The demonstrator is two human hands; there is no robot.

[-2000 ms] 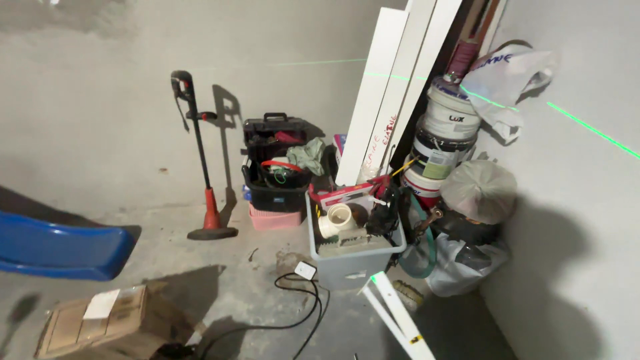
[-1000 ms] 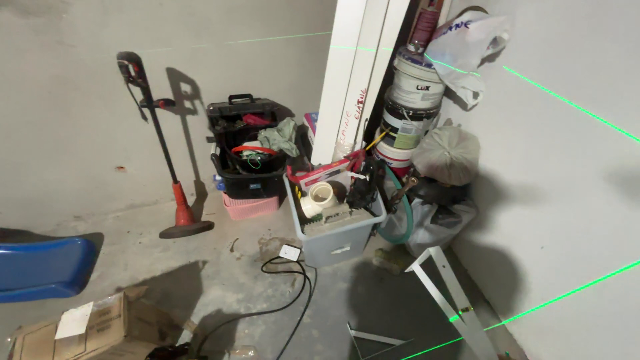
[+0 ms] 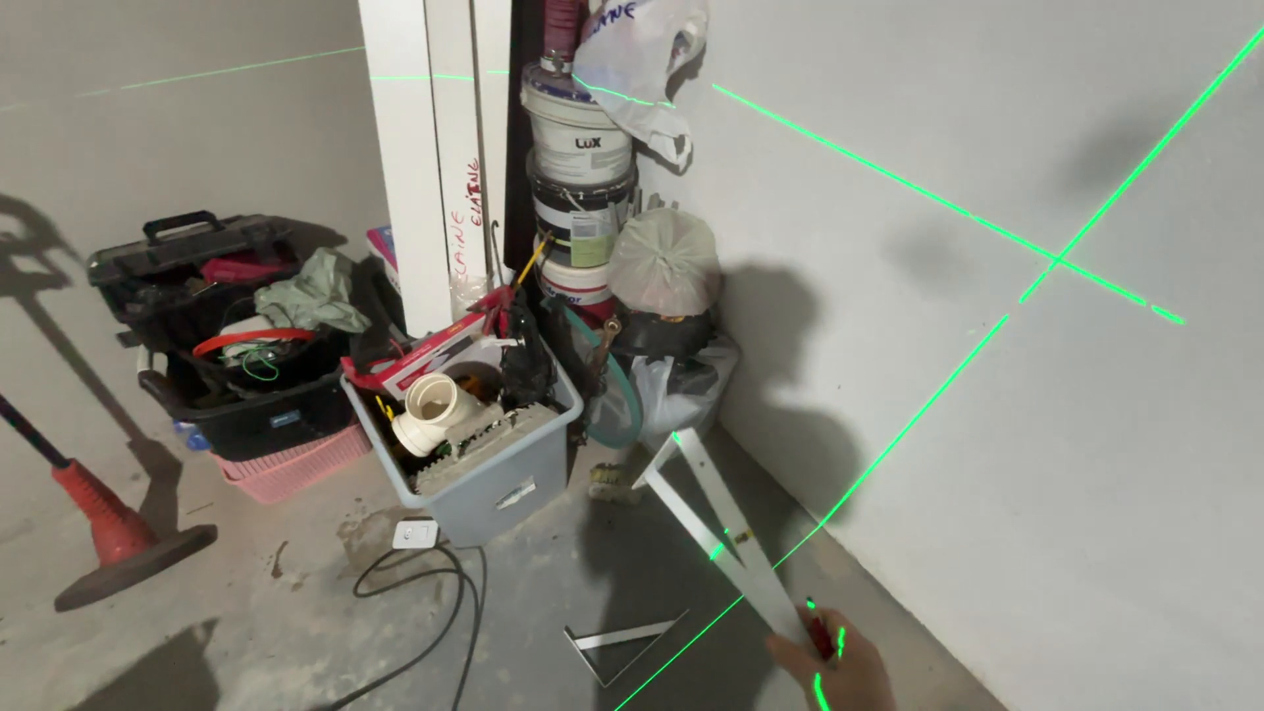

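Observation:
My right hand (image 3: 834, 667) comes in at the bottom right, closed on the lower end of a white metal shelf bracket (image 3: 726, 523). A slim red and dark thing, perhaps a pencil or marker, also lies in this hand. The bracket points up and away from me, its far corner near the foot of the wall. A second white bracket (image 3: 627, 632) is on the concrete floor to the left of the hand. Green laser lines (image 3: 1057, 259) cross on the right wall, and one runs down over the floor. My left hand is out of view.
A grey plastic bin (image 3: 509, 494) holds a white pipe fitting (image 3: 432, 405) and tools. Left of it are a black toolbox (image 3: 267, 425) on a pink basket (image 3: 296, 464) and a grass trimmer (image 3: 109, 523). Stacked buckets (image 3: 583, 138), bags and a cable (image 3: 434, 632) are also there.
The view has swung right and nearer to the corner. The crossing of the laser lines on the right wall has come into view, and so has my right hand on the bracket.

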